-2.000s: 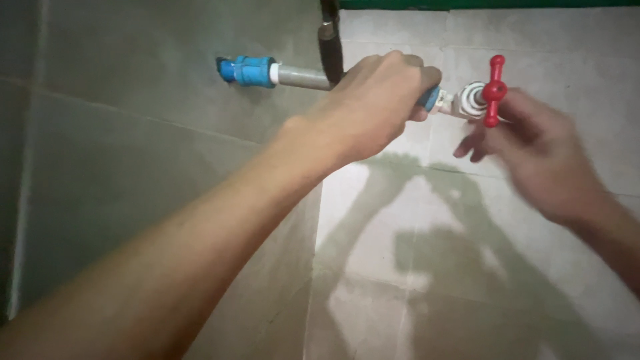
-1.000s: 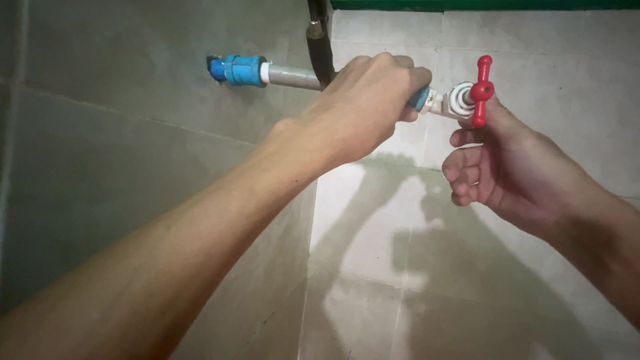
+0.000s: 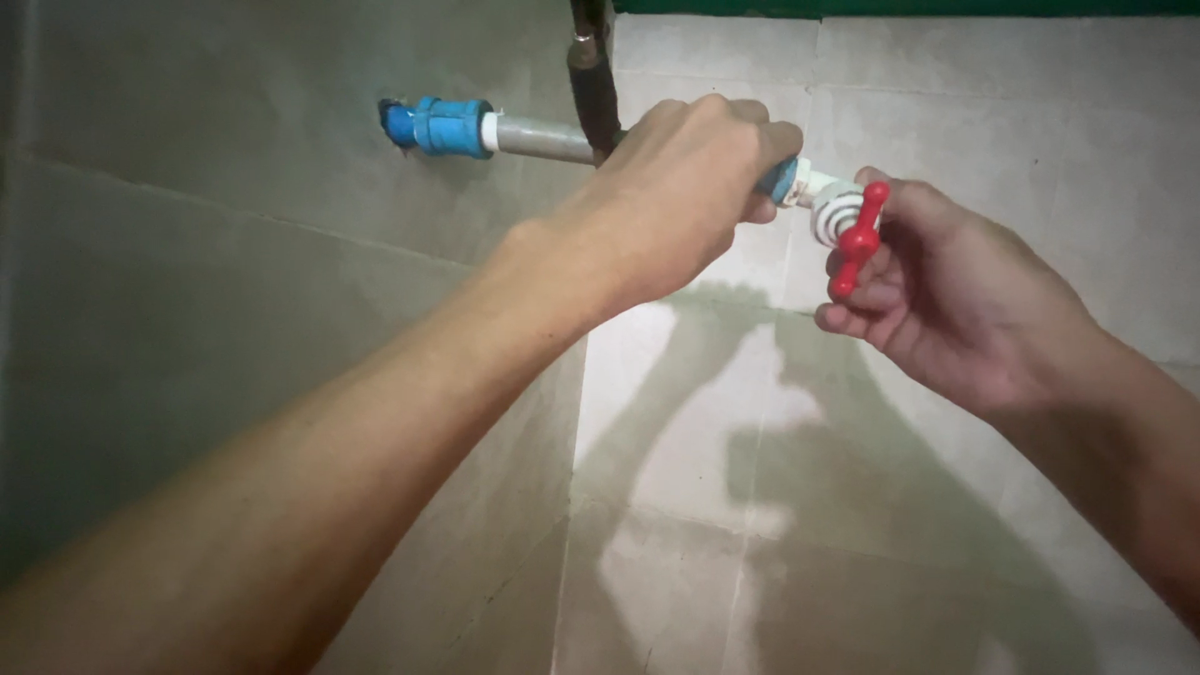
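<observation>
A grey pipe (image 3: 544, 138) runs out from a blue pipe fitting (image 3: 452, 127) set at a hole in the tiled wall. My left hand (image 3: 694, 187) is closed around the pipe's outer end, where a blue fitting (image 3: 778, 180) shows past the fingers. Beyond it a white plastic faucet (image 3: 837, 214) with a red T-shaped handle (image 3: 860, 240) joins on. My right hand (image 3: 956, 281) grips the faucet from the right, thumb above and fingers curled behind and below the handle. The pipe section beneath my left palm is hidden.
A dark hose or strap-like thing (image 3: 593, 89) hangs down to the pipe just left of my left hand. Grey wall tiles (image 3: 234, 309) are at left, lighter tiles (image 3: 984, 169) behind, and a green edge (image 3: 900, 7) along the top. Shadows of my arms fall on the tiles.
My right hand has closed in on the faucet, and the red handle has turned from near upright to a slant. My left hand keeps its hold.
</observation>
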